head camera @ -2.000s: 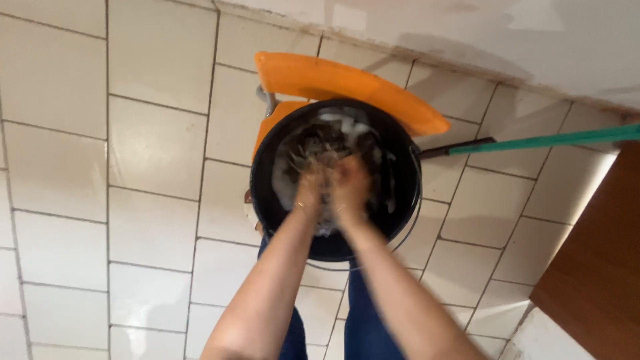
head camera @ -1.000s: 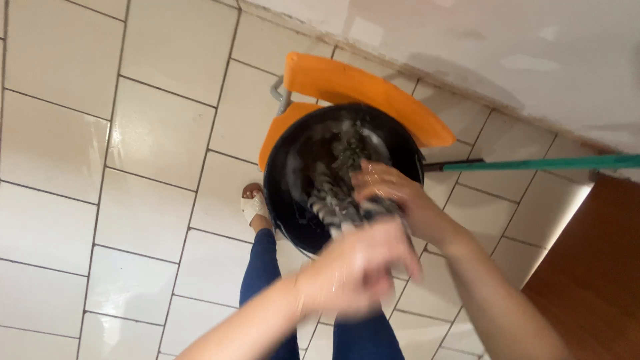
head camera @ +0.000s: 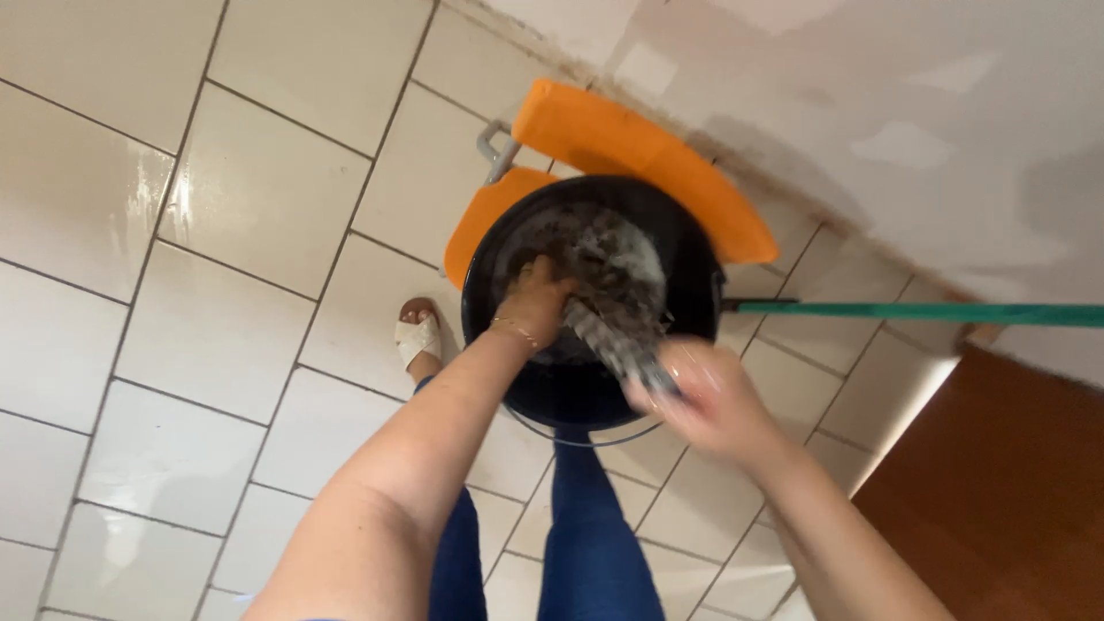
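Note:
A black bucket (head camera: 595, 414) with a wire handle stands on an orange chair (head camera: 638, 155). Inside it are soapy water with white foam (head camera: 642, 250) and a wet, stringy grey mop head or similar cloth (head camera: 612, 328). My right hand (head camera: 707, 392), blurred, is closed around the near right end of the grey strands at the bucket's near right rim. My left hand (head camera: 535, 302), a thin bracelet at its wrist, is inside the bucket at the left of the strands; its fingertips are partly hidden, and whether they grip anything does not show.
A green pole (head camera: 914, 312) with a dark end reaches from the right to the bucket's side. A stained wall (head camera: 862, 112) runs behind the chair. A brown wooden surface (head camera: 992, 492) lies at lower right. My sandalled foot (head camera: 418, 332) is on the tiled floor (head camera: 241, 181), left of the bucket.
My left hand was above the near rim and is now down inside the bucket. My right hand has moved from over the bucket's inside to its near right rim.

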